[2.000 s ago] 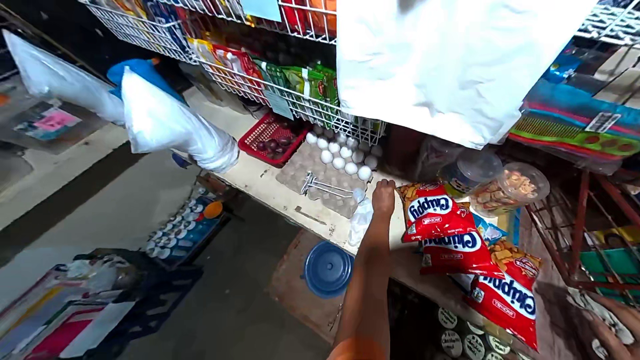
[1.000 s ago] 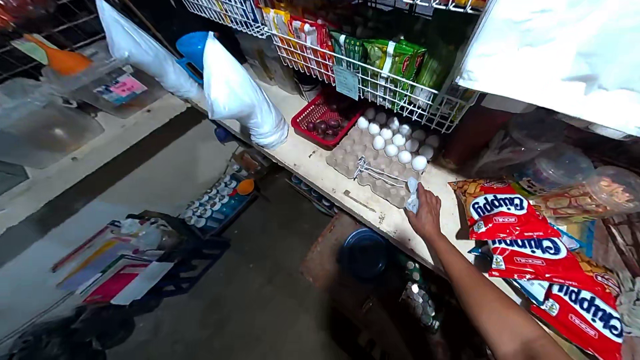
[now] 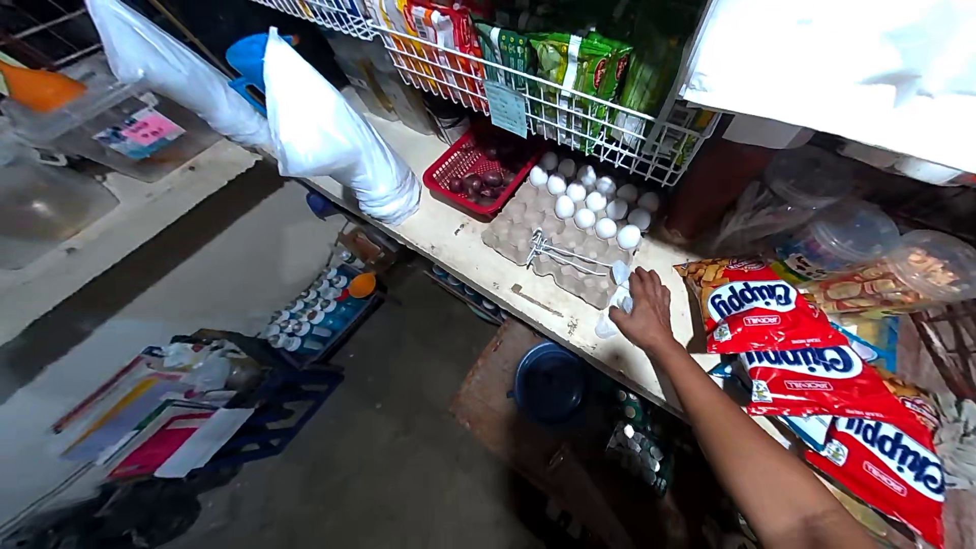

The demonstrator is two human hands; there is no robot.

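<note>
My left hand (image 3: 644, 309) reaches in from the lower right to the pale counter, with its fingers bent and touching crumpled translucent plastic (image 3: 614, 309). Whether the fingers grip the plastic cannot be told. Just left of it is a grey egg tray (image 3: 515, 225), with white eggs (image 3: 585, 218) in its back rows and unfilled cups at the front. A thin metal wire utensil (image 3: 568, 255) lies across those cups. Red onions (image 3: 480, 183) sit in a red plastic basket (image 3: 441, 171) beside the tray. My right hand is out of view.
Red Chippy snack bags (image 3: 793, 313) and clear plastic jars (image 3: 926, 267) crowd the right side. A white wire basket (image 3: 457, 72) of packets overhangs the counter (image 3: 450, 236). White plastic rolls (image 3: 328, 130) stand at left. Below are a blue basin (image 3: 549, 381) and a dark crate (image 3: 282, 412).
The view has swung left, and the right hand seen at the right edge two seconds ago is out of view. My left hand remains beside the egg tray and plastic.
</note>
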